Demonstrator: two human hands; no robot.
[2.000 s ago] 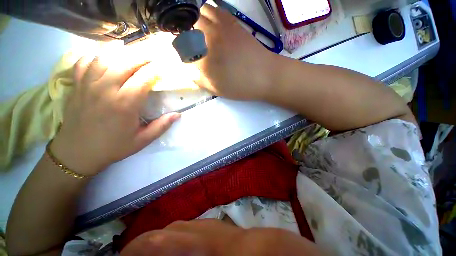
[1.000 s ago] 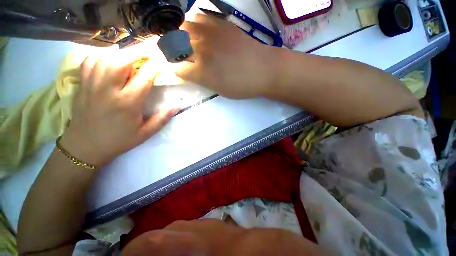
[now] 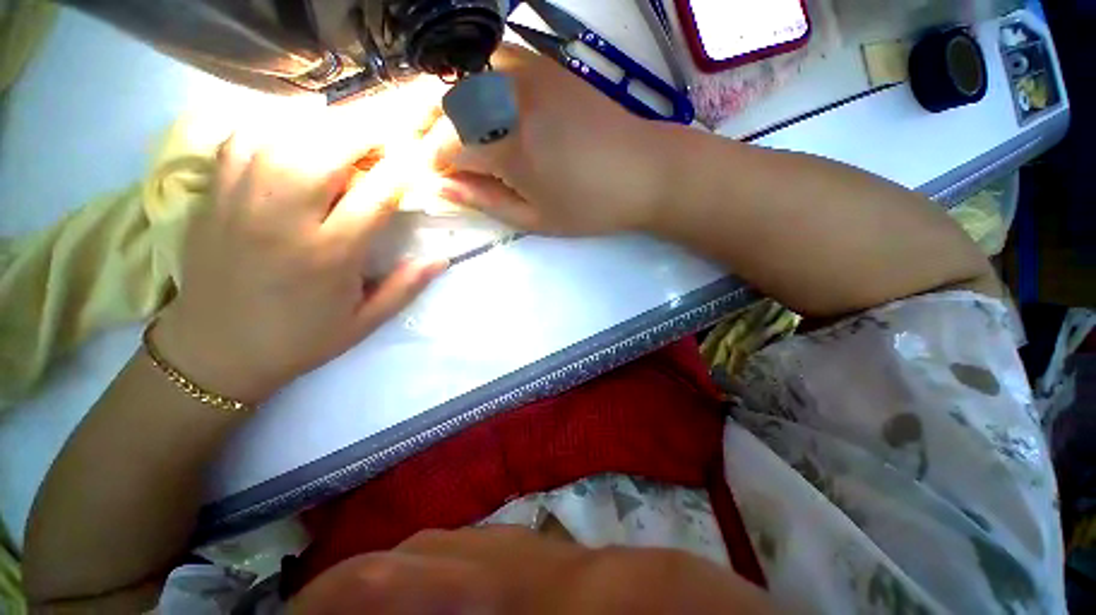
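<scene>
Pale yellow fabric (image 3: 90, 282) lies bunched on the white table left of my left hand and runs under it toward the lamp glare. My left hand (image 3: 289, 252) rests flat on the work with its fingers apart, below the sewing machine head (image 3: 228, 42). My right hand (image 3: 559, 150) is beside the needle area, right of the glare, fingers bent toward the work. What its fingertips hold is lost in the glare and behind the grey knob (image 3: 482, 106). The needle and presser foot are hidden.
Blue-handled thread snips (image 3: 619, 72) lie behind my right hand. A red-cased phone (image 3: 748, 27), a black round roll (image 3: 948, 67) and a bobbin tray (image 3: 1028, 75) are at the right. A ruler strip (image 3: 505, 390) lines the front edge, above the red apron (image 3: 577, 433).
The view has shifted slightly. My right fingertips have moved and bent closer to my left fingers at the glare. My left hand stays flat on the work.
</scene>
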